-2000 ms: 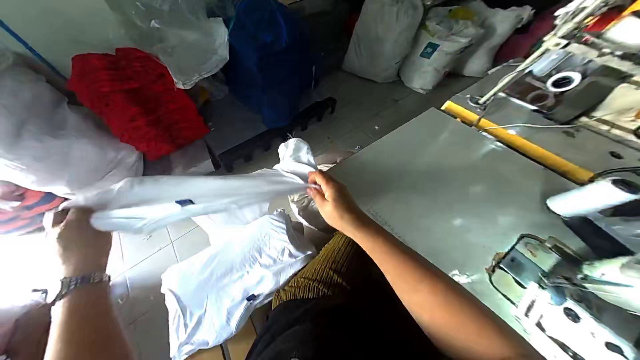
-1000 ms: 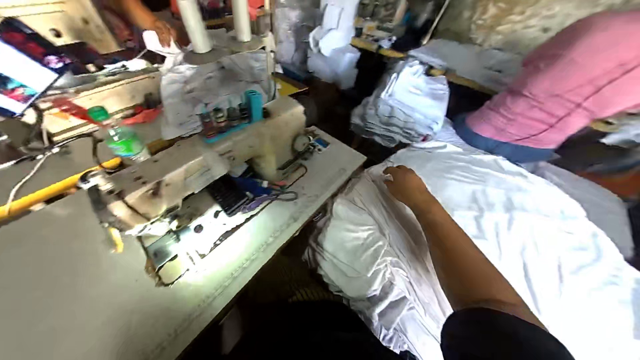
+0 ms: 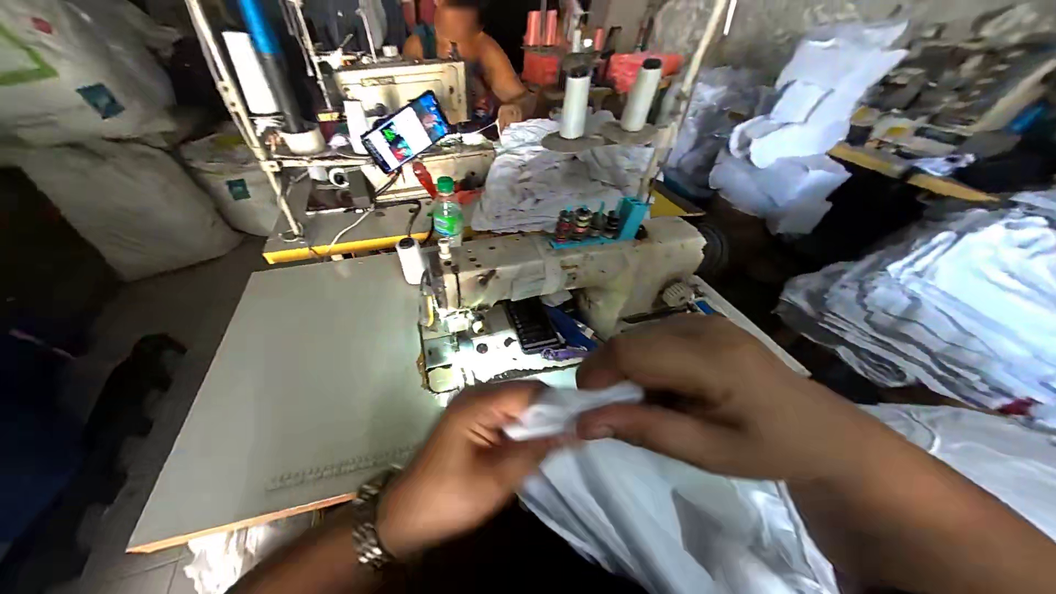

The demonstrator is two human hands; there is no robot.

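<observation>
A white fabric piece (image 3: 569, 411) is pinched between both hands in front of the sewing machine. My left hand (image 3: 470, 462), with a metal watch band at the wrist, grips its left end. Fingers and thumb of my right hand (image 3: 693, 396) close on its right end. More white cloth (image 3: 660, 511) hangs below the hands toward my lap. Just beyond them stands the industrial sewing machine (image 3: 569, 268), its lamp lighting the needle area. Scissors with a purple handle (image 3: 565, 353) and a black case (image 3: 530, 326) lie under the machine's arm.
The grey table (image 3: 313, 371) extends left of the machine. A green-capped plastic bottle (image 3: 446, 213) and a white thread cone (image 3: 410, 261) stand behind it. Stacked white fabric (image 3: 949, 289) lies at right. Beyond a phone (image 3: 406, 132), another person (image 3: 487, 66) sits at a machine.
The view has swung widely between frames. One second ago my right hand was on the white cloth pile at right; now both hands hold a white piece before the machine.
</observation>
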